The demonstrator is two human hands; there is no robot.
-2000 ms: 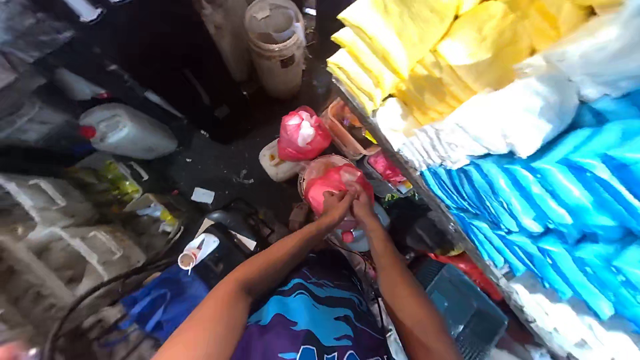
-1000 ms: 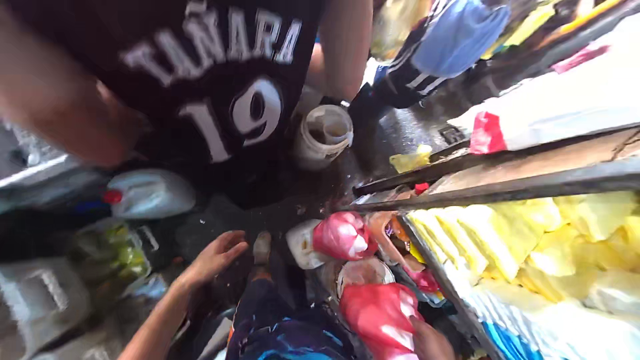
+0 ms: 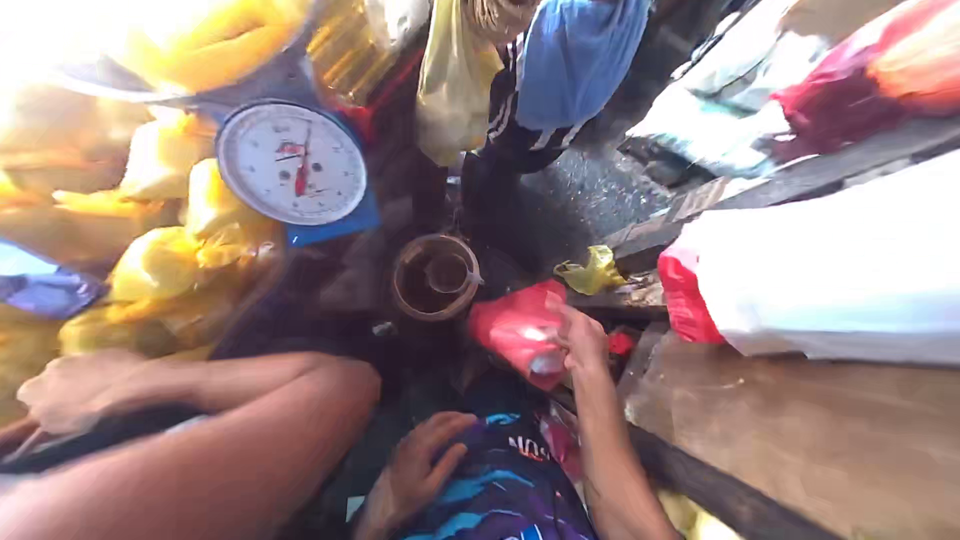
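My right hand (image 3: 583, 336) grips a red plastic bag (image 3: 521, 326) by its side, in the middle of the head view. The bag is blurred, and its contents cannot be told apart. Near my shirt, at the lower middle, my left hand (image 3: 431, 454) is bare, its fingers apart, with nothing in it. Just left of and above the red bag stands a round bucket (image 3: 437, 238) with a smaller round container inside. A yellow plastic bag (image 3: 592, 271) lies on the ground beyond my right hand.
At the upper left are a dial scale (image 3: 315, 191) and filled yellow bags (image 3: 154, 262). Another person's arm (image 3: 247, 420) crosses the lower left. A wooden board (image 3: 795, 427) and a white sack (image 3: 817, 277) lie at the right. Someone in blue shorts (image 3: 577, 67) stands ahead.
The view has swung strongly, bringing the scale into sight. Two seconds ago both my hands were together at a red bag; now only my right hand holds one, lifted beside the bucket.
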